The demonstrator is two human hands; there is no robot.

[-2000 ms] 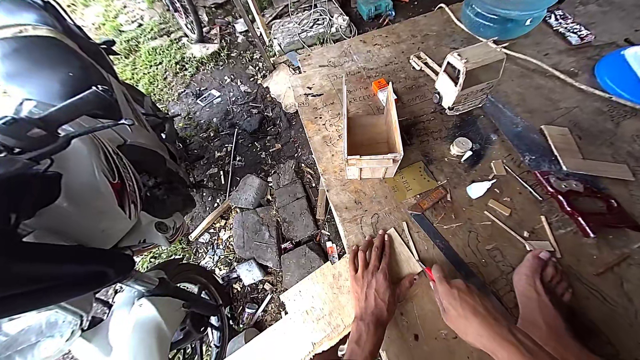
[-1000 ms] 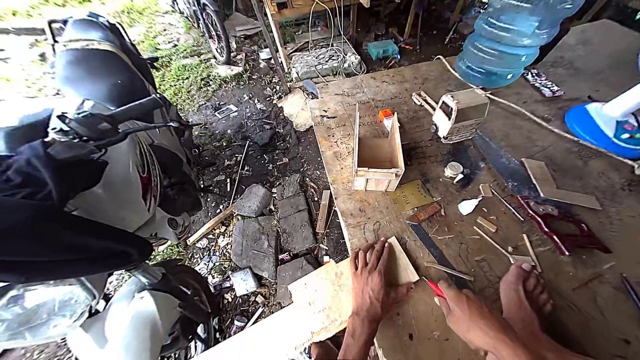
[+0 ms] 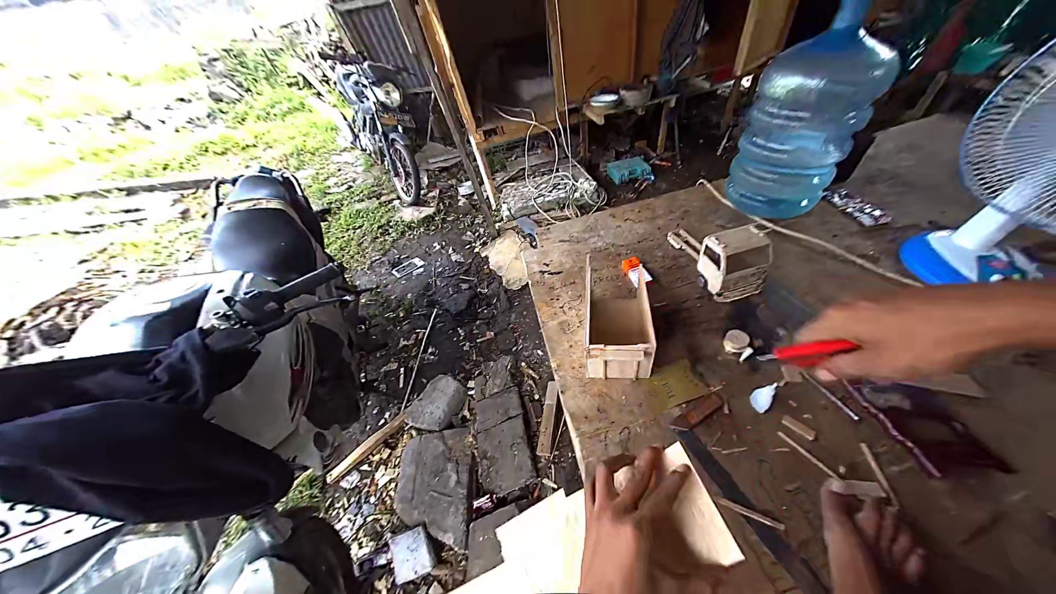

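My left hand point(image 3: 631, 520) presses with spread fingers on a thin plywood piece point(image 3: 701, 511) at the near edge of the wooden table. My right hand point(image 3: 916, 330) is raised over the table at the right, closed around a red-handled cutter point(image 3: 815, 352) that points left; its blade is hard to make out. A dark metal ruler point(image 3: 747, 503) lies beside the plywood, with a thin wood strip point(image 3: 749, 513) across it. Farther back stand an open wooden box point(image 3: 620, 342) and a small wooden truck cab point(image 3: 736, 262). A bare foot point(image 3: 874, 536) rests on the table.
A large blue water bottle point(image 3: 813, 115) and a fan point(image 3: 1006, 165) stand at the back right. A maroon frame-like tool point(image 3: 932, 429), a white lump point(image 3: 764, 398) and wood scraps lie on the table. A parked motorbike point(image 3: 272, 239) is at left.
My right hand has lifted away from beside the plywood and moved up and right with the red cutter. My left hand stays on the plywood. The view has tilted up.
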